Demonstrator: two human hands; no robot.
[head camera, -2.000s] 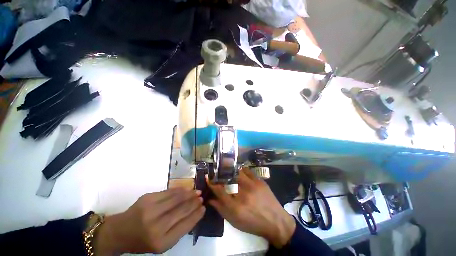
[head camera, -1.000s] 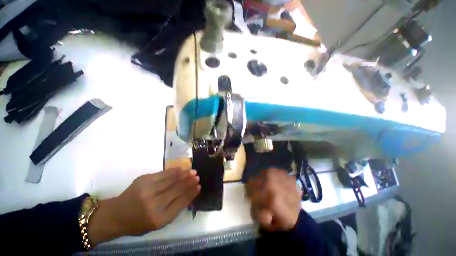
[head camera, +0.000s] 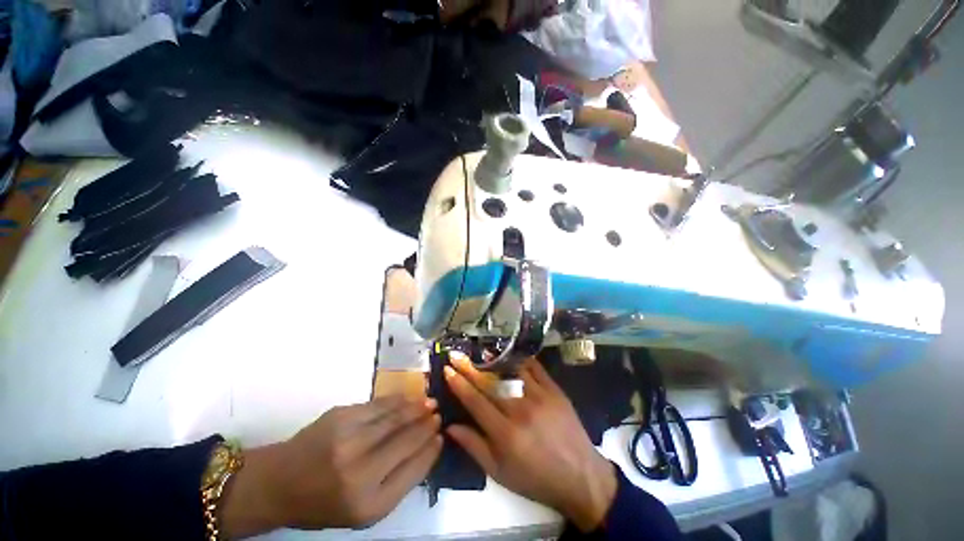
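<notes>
A small black fabric panel lies under the presser foot at the left end of the sewing machine. A narrow black strip lies along its left edge near the needle. My left hand pinches the left edge of the fabric with its fingertips. My right hand lies on the panel with fingers reaching close to the presser foot, and covers much of it. The needle tip is too small to make out.
Black-and-grey strips lie left of the machine, with a bundle of black strips farther left. Sewn black pieces and scissors lie under the machine arm. Black garment fabric is heaped behind.
My right hand has come back from the right of the panel onto the fabric by the presser foot. My left hand stays at the left edge. The camera view has shifted.
</notes>
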